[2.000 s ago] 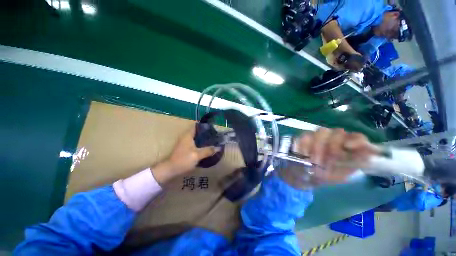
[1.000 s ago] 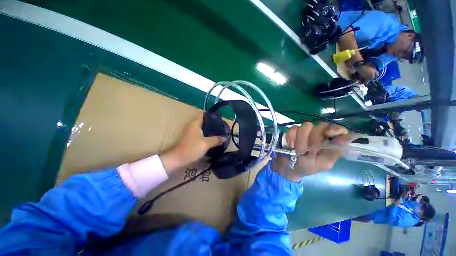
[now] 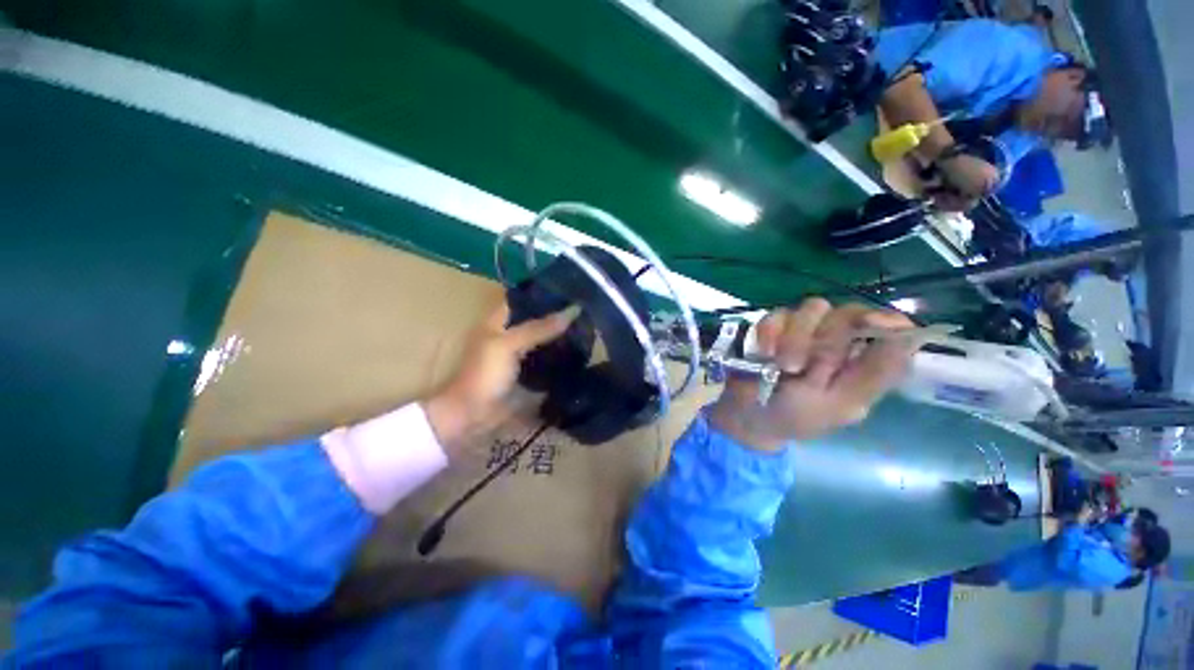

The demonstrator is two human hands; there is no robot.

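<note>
A black headset (image 3: 613, 308) with pale wire hoops is above the cardboard sheet (image 3: 327, 327). My left hand (image 3: 487, 373) grips its ear cup from the left, thumb on top. A thin boom microphone (image 3: 432, 538) hangs from it toward the lower left, over the cardboard. My right hand (image 3: 818, 373) is closed around the front of the white electric screwdriver (image 3: 976, 376), which lies roughly level in the picture. Its metal nozzle (image 3: 718, 351) points left at the headset, by the wire hoops. Whether the tip touches the headset is hard to tell.
A green conveyor (image 3: 524, 118) with white rails runs beyond the cardboard. Several headsets (image 3: 829, 66) lie at the top right near a coworker in blue holding a yellow bottle (image 3: 900, 141). Another headset (image 3: 996, 500) stands on the green bench at right. A blue bin (image 3: 897, 611) is lower right.
The headset has tilted in my left hand, and its hoops and strap are turned differently. The boom microphone has swung slightly right. The screwdriver nozzle now shows more clearly beside the hoops.
</note>
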